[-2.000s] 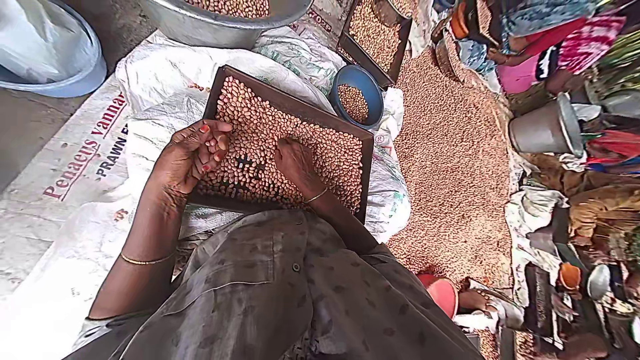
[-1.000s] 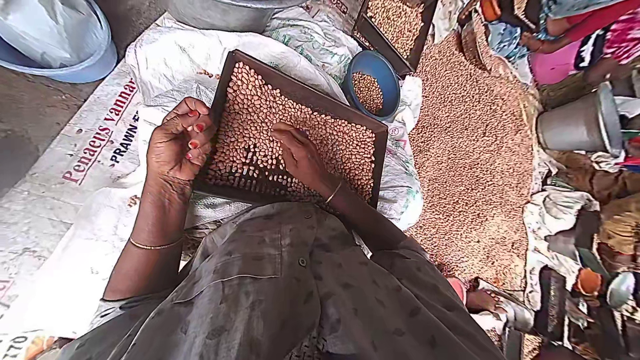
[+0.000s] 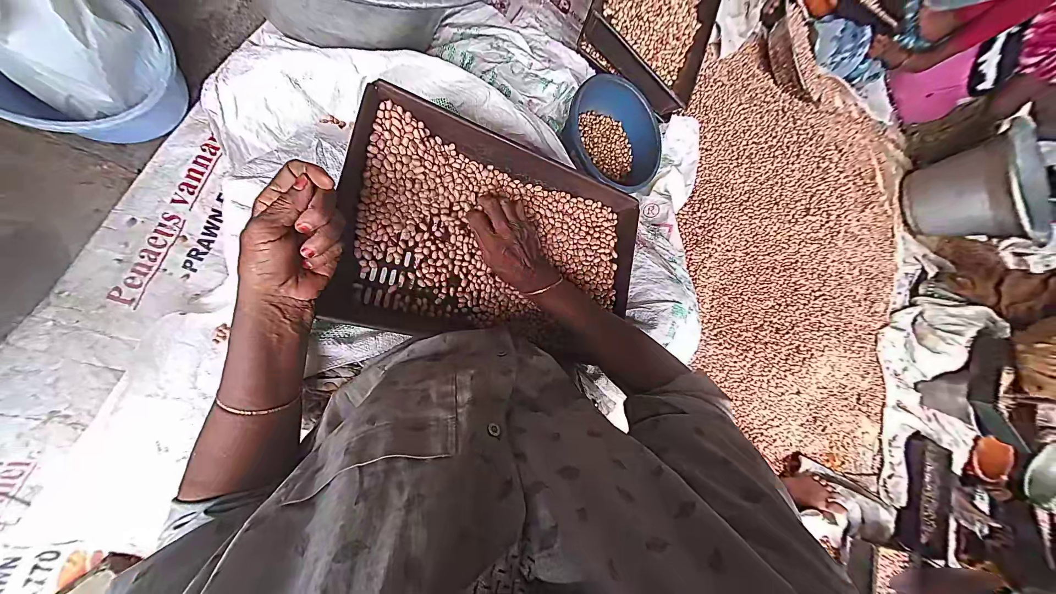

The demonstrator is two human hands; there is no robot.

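Note:
A dark rectangular tray with a slotted base (image 3: pixel 503 155) rests tilted in front of my body, on white woven sacks. Shelled peanuts (image 3: pixel 421 177) cover most of it; slots show at its lower left. My left hand (image 3: pixel 295 231) is raised beside the tray's left wall, fingers curled in; whether anything is inside cannot be seen. My right hand (image 3: pixel 511 241) lies on the peanuts near the middle of the tray, fingers bent down among them, fingertips partly hidden. Just beyond the tray's upper right corner stands a blue bowl (image 3: pixel 646 136) part filled with peanuts.
A large spread of peanuts (image 3: pixel 784 272) lies to the right. Another peanut tray (image 3: pixel 627 58) and a metal basin (image 3: pixel 355 21) are at the top. A blue tub (image 3: pixel 169 99) holds white plastic at upper left. A grey bucket (image 3: pixel 957 194) and another person's arm (image 3: pixel 940 54) are at right.
My left hand, with its fingers curled, has shifted from above the tray's left part to outside its left wall. My right hand stays on the peanuts.

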